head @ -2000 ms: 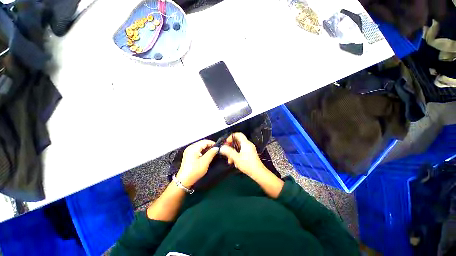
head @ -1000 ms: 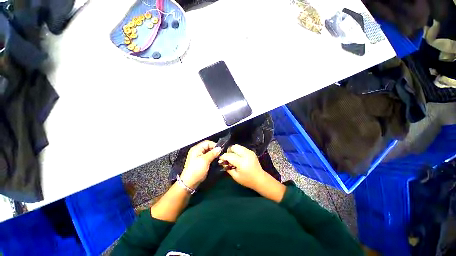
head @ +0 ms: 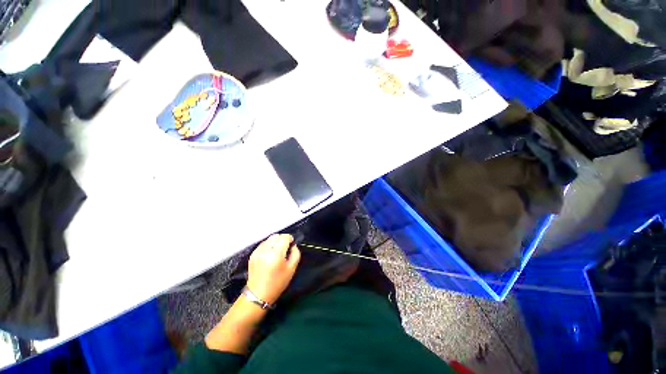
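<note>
My left hand (head: 272, 266) grips a fold of dark cloth (head: 328, 237) in the lap, just below the table's front edge. A thin pale thread (head: 339, 251) runs taut from the cloth at my left fingertips far to the right, past the blue crate to the picture's right edge. My right hand is not in view. A needle or button at the fingertips is too small to make out.
White table (head: 182, 212) with a black smartphone (head: 298, 175), a blue dish (head: 235, 117) of yellow and dark buttons, clear bags (head: 422, 85) and dark garments (head: 33, 234). A blue crate (head: 438, 256) holding brown garments (head: 475, 201) stands right of the legs.
My right hand has left the cloth and gone out of view. The pale thread is now stretched out to the right. The view has shifted, showing more of the table's far side.
</note>
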